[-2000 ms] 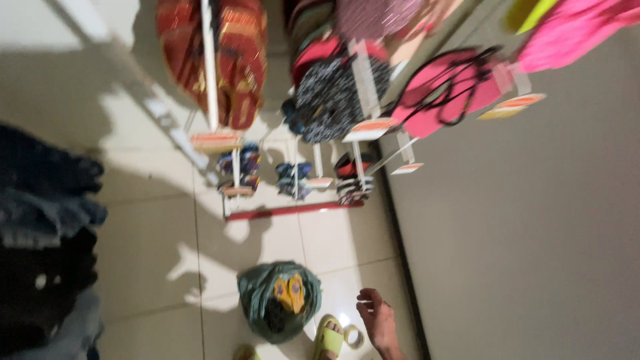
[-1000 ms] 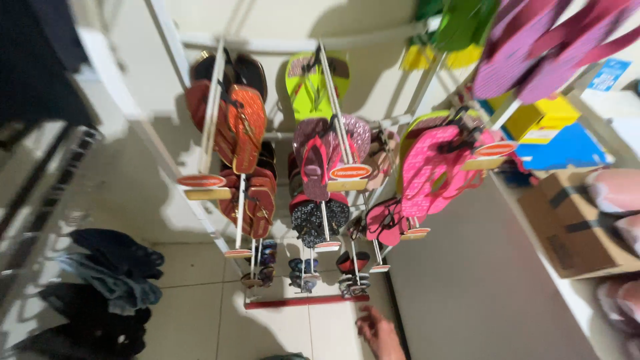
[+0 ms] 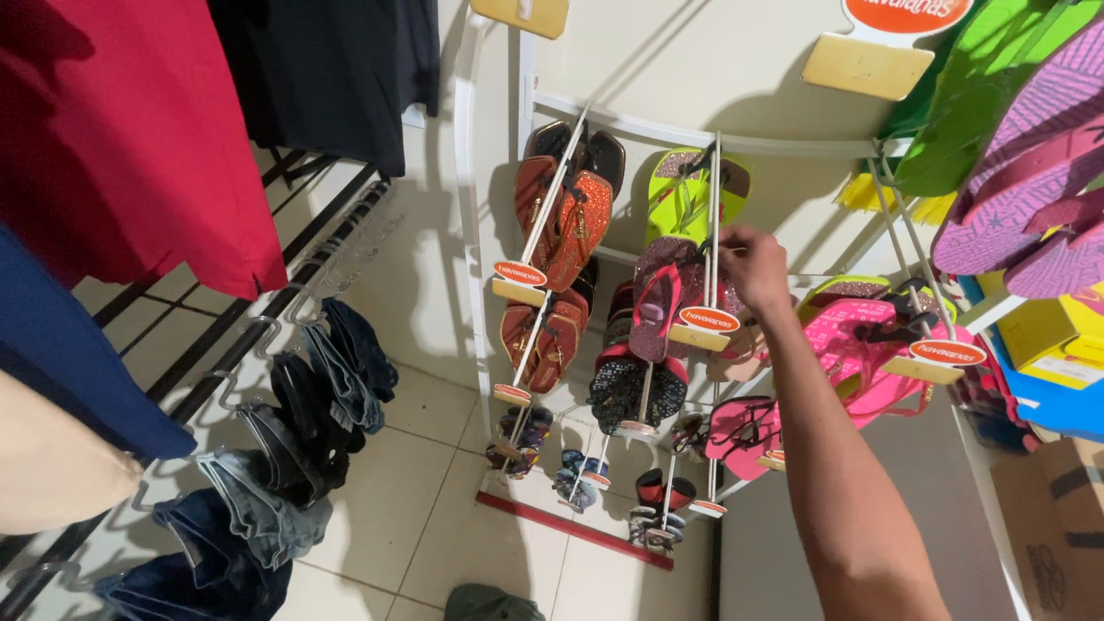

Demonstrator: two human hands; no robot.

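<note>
My right hand (image 3: 752,269) reaches up to the middle hook of a white metal display rack (image 3: 638,125). Its fingers are bent at the hanger of a pair of purple glitter flip-flops with a pink strap (image 3: 657,302); whether they grip it is not plain. Behind this pair hang neon yellow flip-flops (image 3: 677,194). Orange-red glitter flip-flops (image 3: 582,228) hang on the hook to the left, and pink flip-flops (image 3: 849,336) on the one to the right, partly behind my forearm. My left hand is out of view.
Jeans (image 3: 259,509) and other garments hang from a black clothes rail (image 3: 276,302) on the left. A green plastic bag (image 3: 492,604) stands on the tiled floor at the bottom edge. Purple flip-flops (image 3: 1026,172) and a cardboard box (image 3: 1052,517) are at the right.
My right hand has risen from low beside the rack to the purple glitter flip-flops on the middle hook. The view has swung up from the floor and bag toward the rack.
</note>
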